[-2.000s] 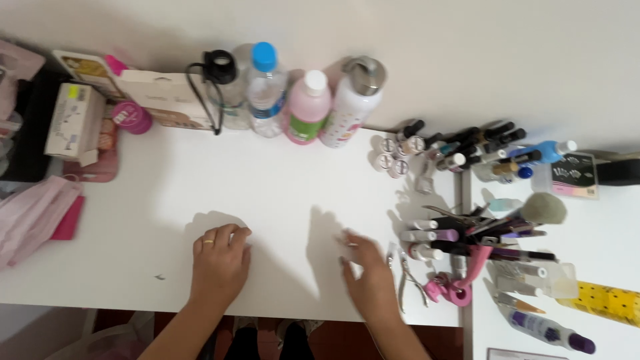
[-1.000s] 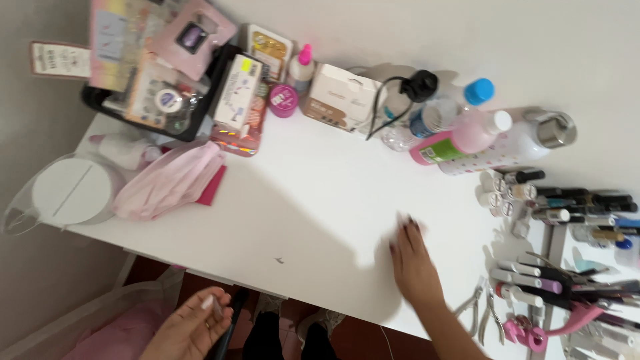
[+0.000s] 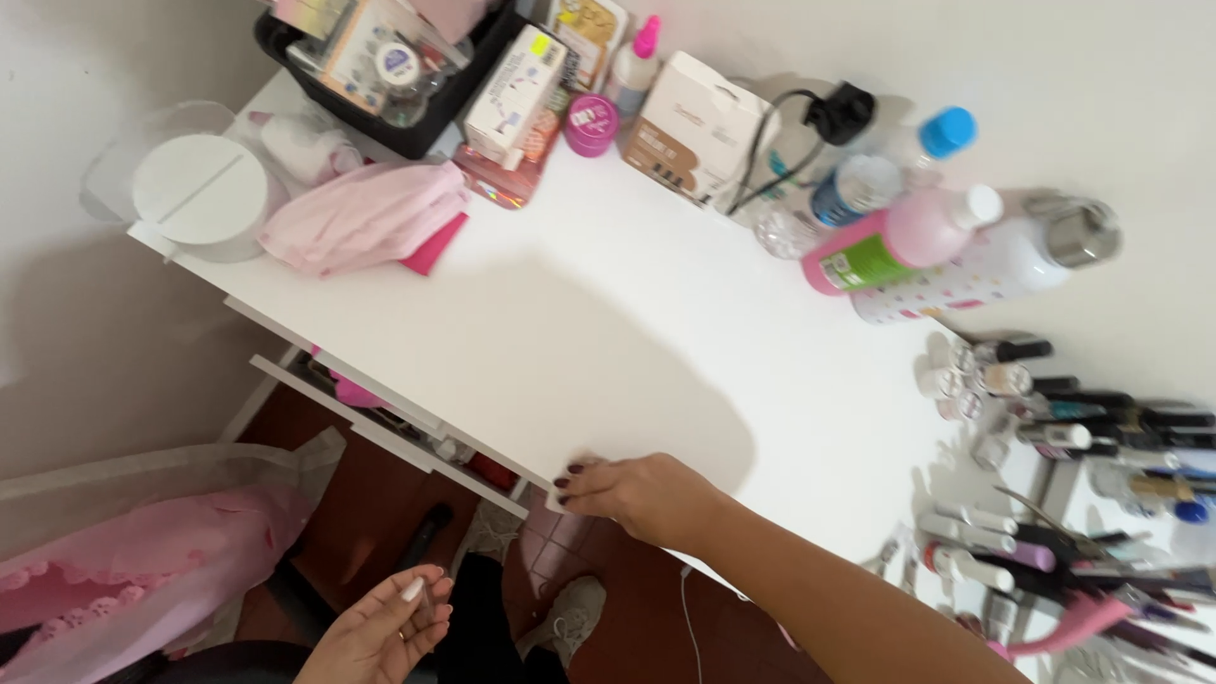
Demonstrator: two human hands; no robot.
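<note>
My right hand [image 3: 646, 499] is at the front edge of the white table [image 3: 589, 351], palm down. Its dark-nailed fingers press on a small white pad [image 3: 559, 496], mostly hidden beneath them. Below and to the left, off the table, my left hand [image 3: 389, 622] is held palm up with curled fingers. Whether something small and clear lies between those fingers cannot be made out. A pink cloth [image 3: 366, 218] and a round white-topped container [image 3: 201, 190] lie at the table's left end.
Under the tabletop a drawer [image 3: 389, 427] stands open. Along the back are a black basket [image 3: 418, 142], a cardboard box [image 3: 698, 133], a pink bottle [image 3: 898, 242] and a white flask [image 3: 988, 271]. Nail polish bottles [image 3: 1007, 380] and tools crowd the right side. A pink-lined bin [image 3: 161, 560] is lower left.
My right hand has moved from the tabletop to its front edge. My left hand was over the table two seconds ago and is now below it. The dark speck seen on the tabletop earlier no longer shows.
</note>
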